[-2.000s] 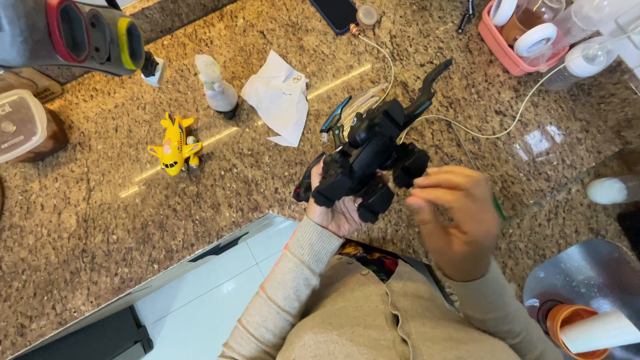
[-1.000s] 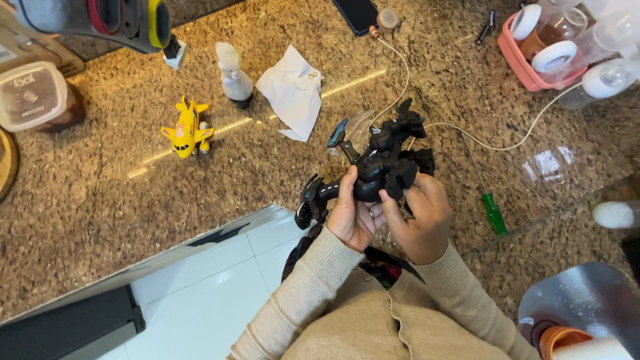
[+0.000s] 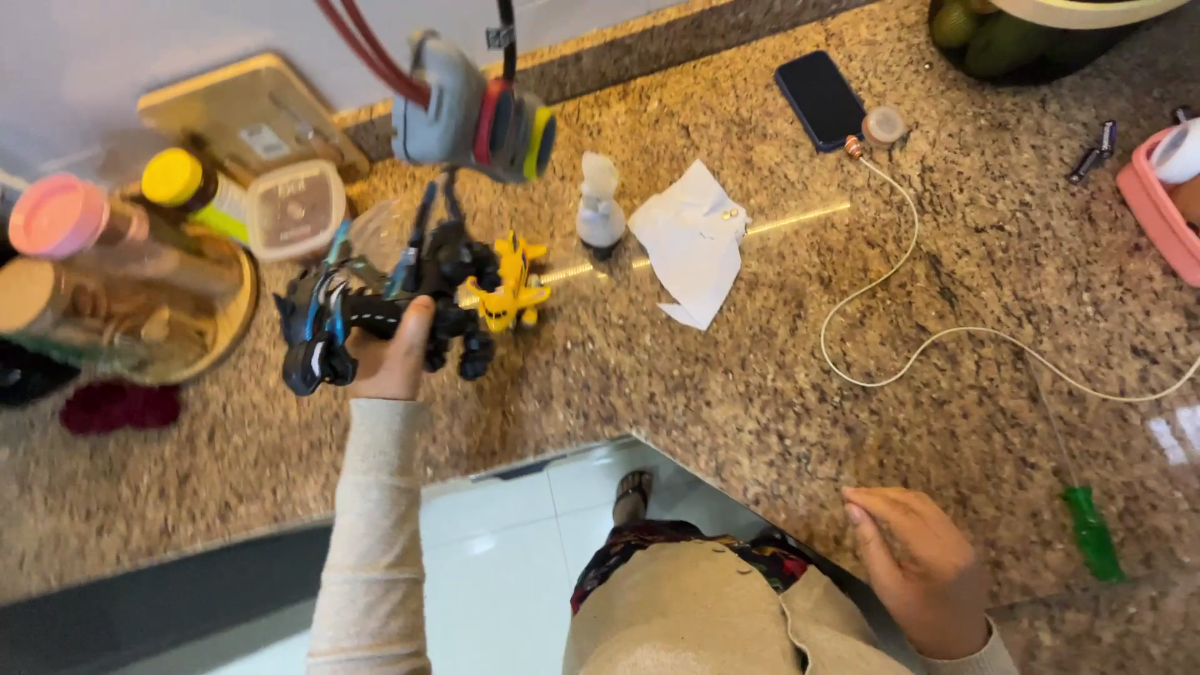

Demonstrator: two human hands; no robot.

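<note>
My left hand (image 3: 392, 361) grips a black toy figure with blue parts (image 3: 375, 314) by its body, above the granite countertop at left. A yellow toy airplane (image 3: 511, 286) sits just right of the figure and is partly hidden by it. My right hand (image 3: 914, 562) is near the counter's front edge with thumb and fingertips close together; whether something small is between them cannot be told. A green-handled screwdriver (image 3: 1092, 534) lies to its right. A small white figurine (image 3: 600, 206) stands beside a white paper napkin (image 3: 694, 239) that has small bits on it.
Grey connectors on cables (image 3: 459, 112) hang at upper left. Behind the toy are a lidded plastic container (image 3: 298, 208), jars on a round wooden tray (image 3: 248, 300) and a cutting board (image 3: 244, 108). A phone (image 3: 820, 98), a pale cord (image 3: 914, 234), batteries (image 3: 1095, 155) and a pink basket (image 3: 1158, 206) are right.
My left hand has carried the black toy left, next to the yellow airplane. My right hand has let go of the toy and is apart from it. The view has shifted left.
</note>
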